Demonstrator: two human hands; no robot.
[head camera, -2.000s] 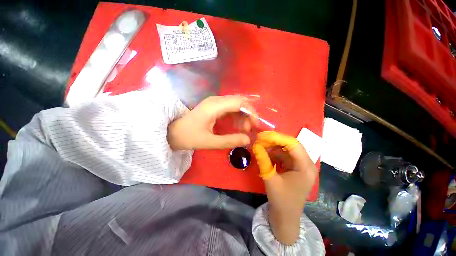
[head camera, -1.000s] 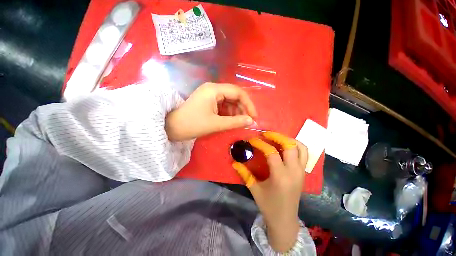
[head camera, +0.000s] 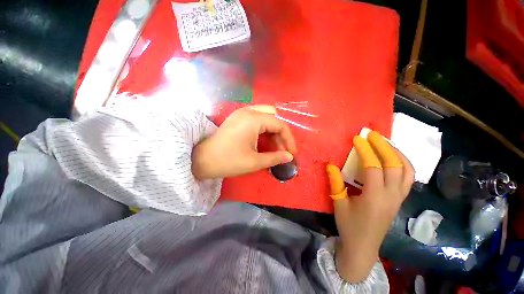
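A dark round watch head (head camera: 284, 170) lies on the red work mat (head camera: 339, 57). My left hand (head camera: 247, 143) is bare, with thumb and index finger bent towards each other at the disc's upper edge. Whether they pinch something thin is unclear. My right hand (head camera: 376, 186) wears orange-yellow finger cots. Its fingertips and thumb are spread at the edges of a white card (head camera: 351, 172), partly hidden under the hand. Whether they grip the card is unclear. Clear film (head camera: 296, 118) shows as thin glare lines above my left fingers.
A printed label (head camera: 212, 26) and a long pale strip (head camera: 112, 57) lie at the mat's far left. Right of the mat are a white wipe (head camera: 418, 148), a crumpled tissue (head camera: 425, 227) and a clear bottle (head camera: 459, 177). A red tray (head camera: 500, 40) stands far right.
My right hand has moved right from beside the watch head to the white card. My left fingertips have come down to the disc's upper edge. The whole view has shifted slightly.
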